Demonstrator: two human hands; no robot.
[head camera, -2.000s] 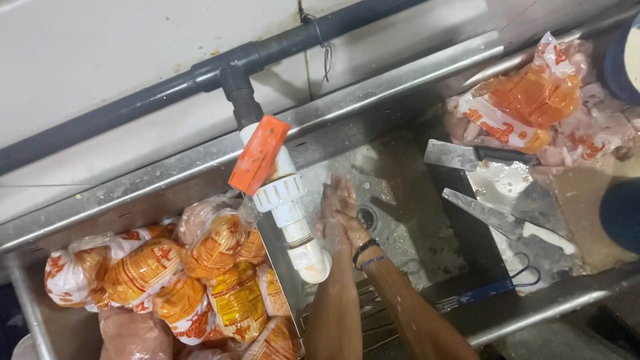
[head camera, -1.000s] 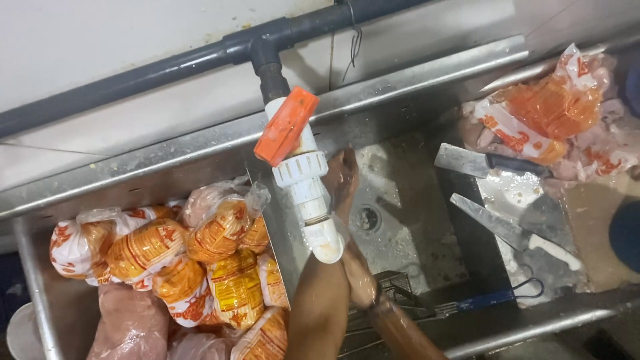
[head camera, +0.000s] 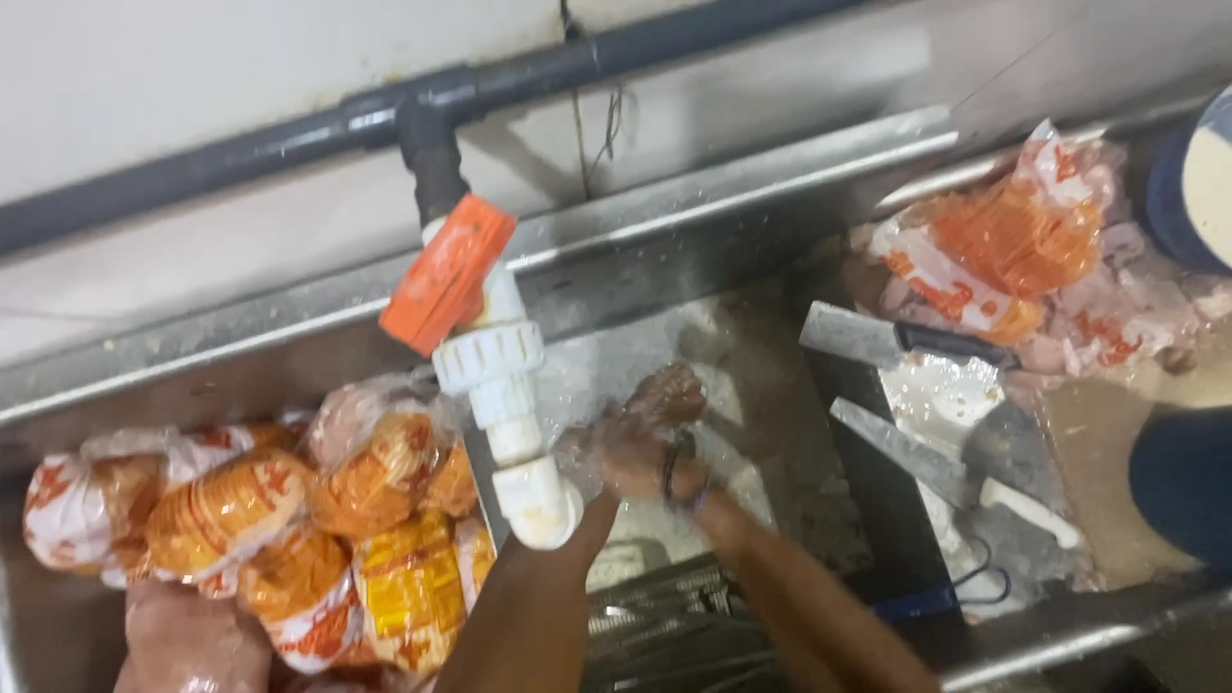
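My left hand (head camera: 585, 460) and my right hand (head camera: 656, 423) are together over the steel sink basin (head camera: 770, 433), wet and blurred by motion. My right hand, with dark bands at its wrist, lies across my left, which is partly hidden. No object shows in either hand, though how the fingers are set is unclear. Just left of them hangs a white plastic tap spout (head camera: 539, 502) with an orange valve handle (head camera: 449, 272). Under my right forearm lies a metal mesh basket (head camera: 664, 602), partly hidden.
Plastic-wrapped poultry packs (head camera: 231, 505) fill the left basin. At right are a cleaver with a black handle (head camera: 852, 333), a white-handled knife (head camera: 905, 452), torn orange packaging over raw meat (head camera: 1020, 241) and dark blue containers (head camera: 1184, 481). A grey pipe (head camera: 260, 154) runs along the wall.
My hands were pressed together, then my left forearm crossed in front of my right hand; now my right hand lies over my left. The knives and packs have stayed put.
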